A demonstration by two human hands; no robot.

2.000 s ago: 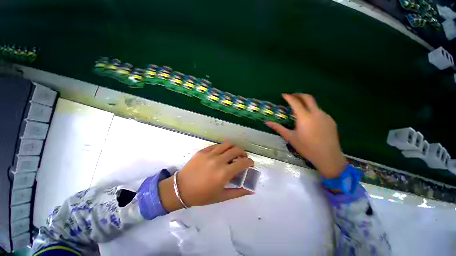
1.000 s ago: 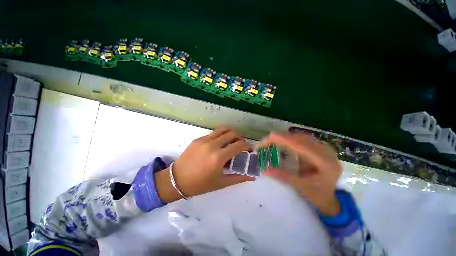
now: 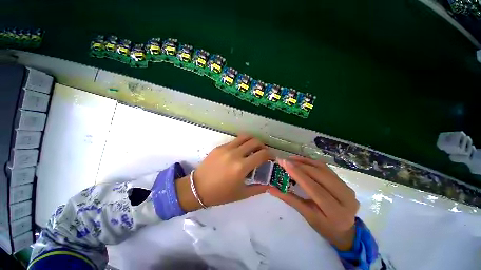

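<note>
My left hand [image 3: 228, 171] grips small white plastic housings [image 3: 261, 173] with a grey hollow inside, held just above the white bench. My right hand [image 3: 319, 198] holds a circuit board [image 3: 281, 178], its green solder side showing, right beside the housings' right end. The fingers hide part of both, and I cannot tell whether the board is partly inside a housing. A long wavy row of green circuit boards [image 3: 200, 59] with yellow, blue and black parts lies on the dark green belt beyond my hands.
A line of white housings [image 3: 29, 121] edges a dark flat surface at the left. More boards [image 3: 20, 36] lie at the far left of the belt. White housings [image 3: 454, 143] stand on the belt at the right. A crumpled pale sheet [image 3: 203, 237] lies near my body.
My right hand left the right end of the board row and came to the housings with a board. The board now shows one face at the housings' edge. The view has shifted slightly.
</note>
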